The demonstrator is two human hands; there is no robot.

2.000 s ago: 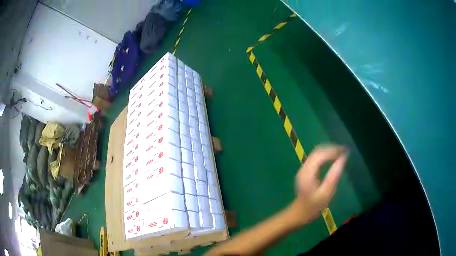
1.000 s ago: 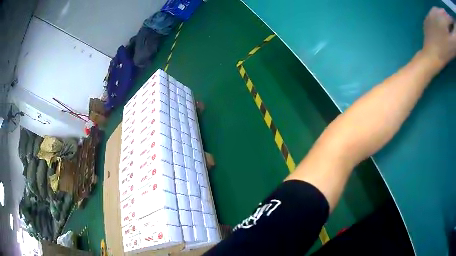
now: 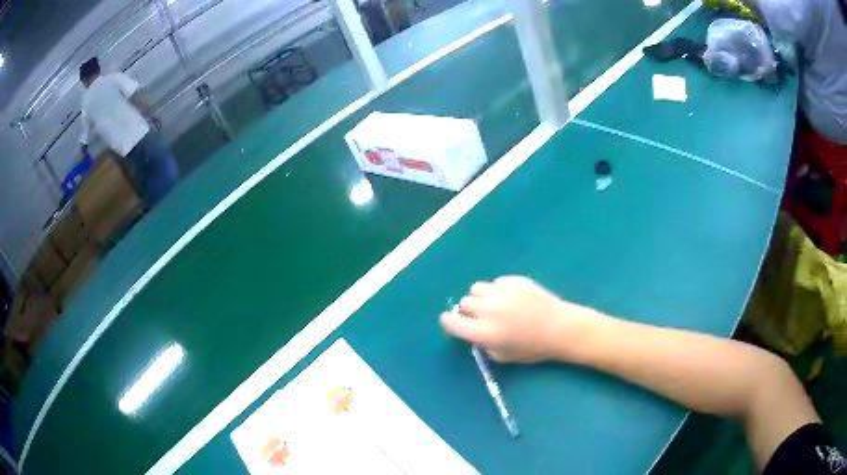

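My right hand [image 3: 506,320] reaches in from the right over the teal-green bench, with its fingers closed around the upper part of a thin clear and silver-white pen [image 3: 496,391]. The pen's lower end points toward the bottom of the view. Whether the pen touches the bench is hard to tell. White product boxes [image 3: 344,441] with orange-red prints lie side by side at the bottom left of my hand, cut off by the lower edge. Another white product box [image 3: 418,148] with red prints lies on the green conveyor belt [image 3: 251,269]. My left hand is out of view.
A white rail [image 3: 371,278] and a white post [image 3: 540,70] stand between bench and conveyor. A small black round item [image 3: 603,167], white paper [image 3: 669,88] and clear plastic bag [image 3: 738,49] lie further along. Another person sits at the right edge; one stands beyond the conveyor by cartons.
The view has swung from the floor-level box stack to the bench and conveyor. My right hand now shows on the pen; the stack and yellow-black tape are out of view.
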